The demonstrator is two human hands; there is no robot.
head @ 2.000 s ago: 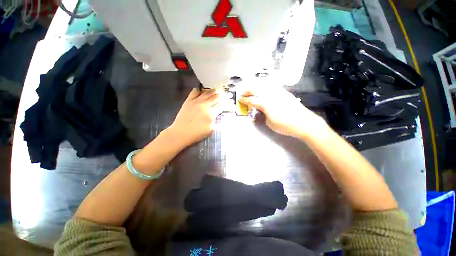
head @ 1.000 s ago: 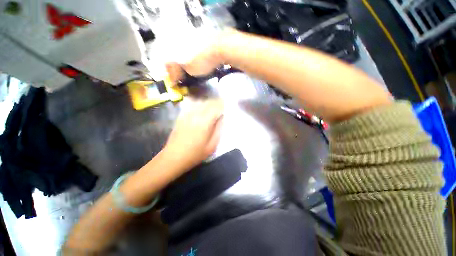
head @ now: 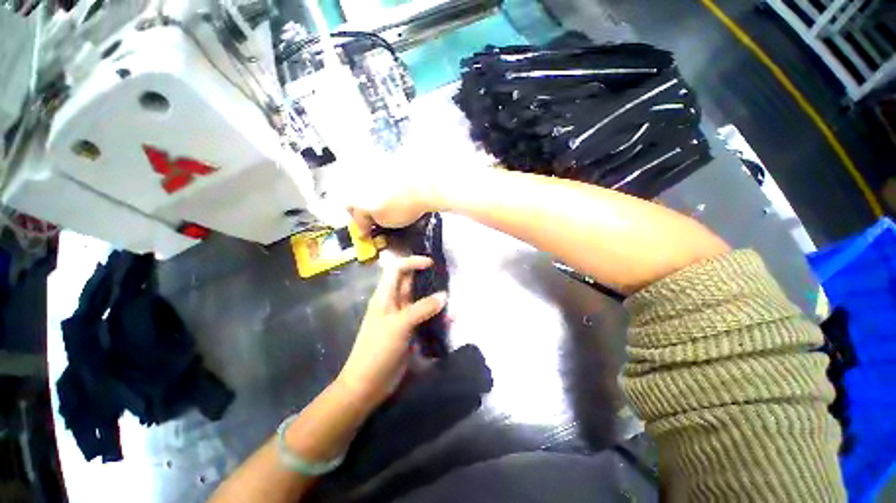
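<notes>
A yellow plate (head: 326, 251) with an opening sits beside the needle area of the white sewing machine head (head: 147, 147). My right hand (head: 405, 199) is washed out by glare; its fingertips are at the plate's right end, and what they hold cannot be told. My left hand (head: 391, 312) has thumb and fingers on a narrow black zipper piece (head: 430, 285), which runs upright below my right hand. A small stack of plain black strips (head: 447, 398) lies nearest me, partly behind my left forearm.
A pile of black zippers (head: 589, 113) lies at the back right and a heap of black cut pieces (head: 128, 344) at the left. Snips (head: 588, 279) lie partly under my right forearm. A blue bin (head: 865, 344) is beside the metal table (head: 246, 324) at the right.
The view has swung right and shifted back. Both hands have left the needle area seen earliest. The yellow plate shows more, and my left hand now has spread fingers on the black zipper piece.
</notes>
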